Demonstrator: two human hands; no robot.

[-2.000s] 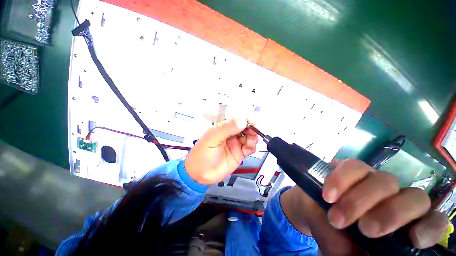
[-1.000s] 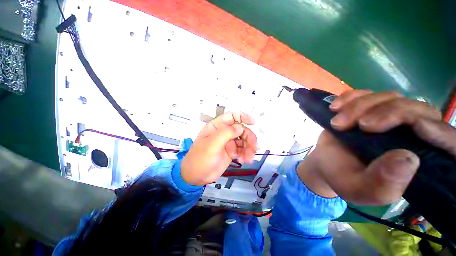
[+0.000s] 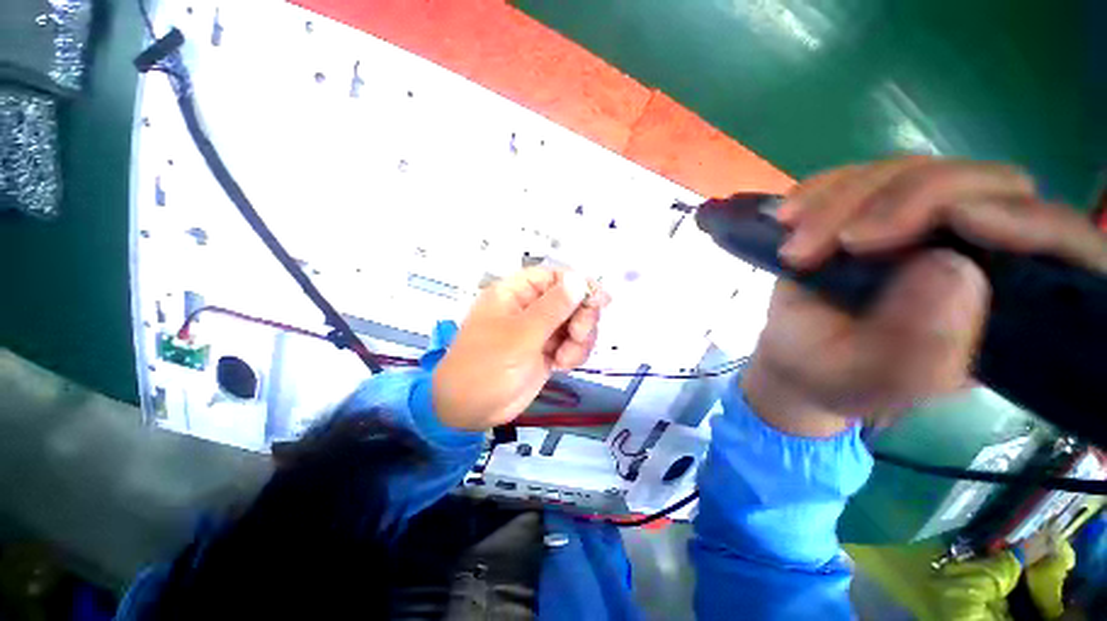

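Note:
A white panel (image 3: 364, 182) with small slots lies in front of me. My left hand (image 3: 516, 346) is over its middle, thumb and fingertips pinched on a small screw (image 3: 591, 291), too small to see clearly. My right hand (image 3: 892, 279) is blurred and grips a black electric screwdriver (image 3: 753, 231), its bit pointing left above the panel's far right edge, apart from my left hand. A black cable harness (image 3: 249, 212) crosses the panel's left part. Red and black wires (image 3: 261, 322) run from a small green circuit board (image 3: 185, 352).
An orange-red board (image 3: 546, 73) borders the panel's far side on the green bench (image 3: 838, 97). Shiny screws (image 3: 30, 152) lie at the far left. A black cord (image 3: 983, 474) runs at the right. A person's yellow sleeve (image 3: 977, 588) shows at the lower right.
The screwdriver has moved from my left fingertips up and right, away from them. My left fingers were looser a second ago and are now pinched together, slightly further left.

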